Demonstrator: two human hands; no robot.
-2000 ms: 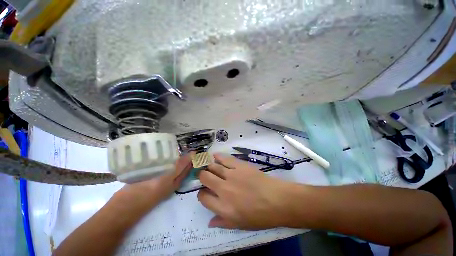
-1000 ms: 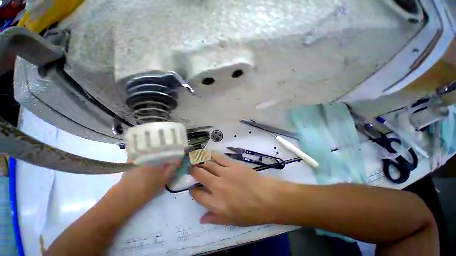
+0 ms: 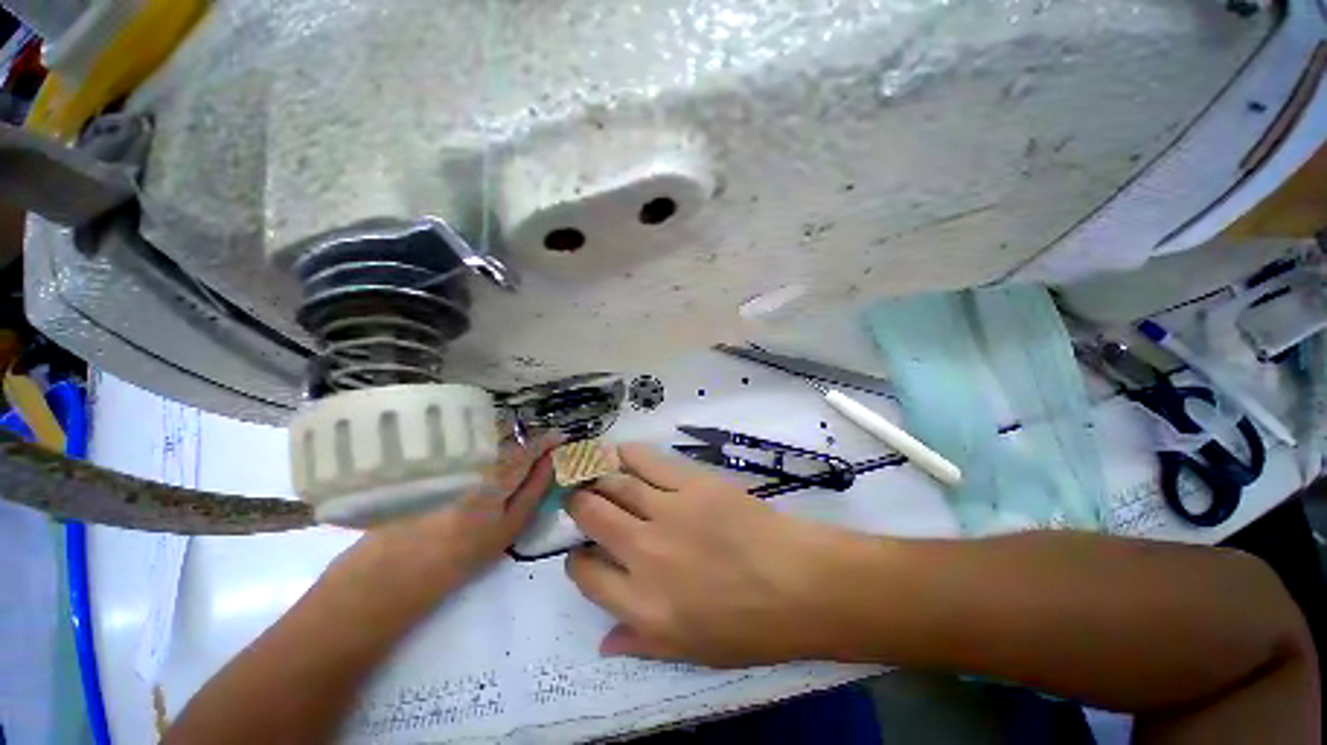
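Observation:
The off-white sewing machine head (image 3: 844, 160) fills the top, with its ridged tension dial (image 3: 393, 448) in front. A tan block (image 3: 585, 463) sits beside the presser foot area (image 3: 571, 408). A small bit of mint-green cloth (image 3: 552, 504) shows between my hands, mostly hidden. My left hand (image 3: 469, 510) has its fingertips at this cloth, partly behind the dial. My right hand (image 3: 699, 560) lies over the cloth just right of and below the block, fingers bent and pressing down.
Black thread snips (image 3: 771, 460), a white-handled tool (image 3: 891, 437) and grey tweezers or awl (image 3: 808, 367) lie right of the needle area. Mint-green cloth (image 3: 997, 415) drapes over the table beyond them. Dark-handled scissors (image 3: 1205, 459) lie farther right. A blue basket edge (image 3: 79, 582) is at left.
The camera view shifted, then moved back. Both hands stay near the needle area, with only small finger movement; less mint cloth shows between them than one second ago.

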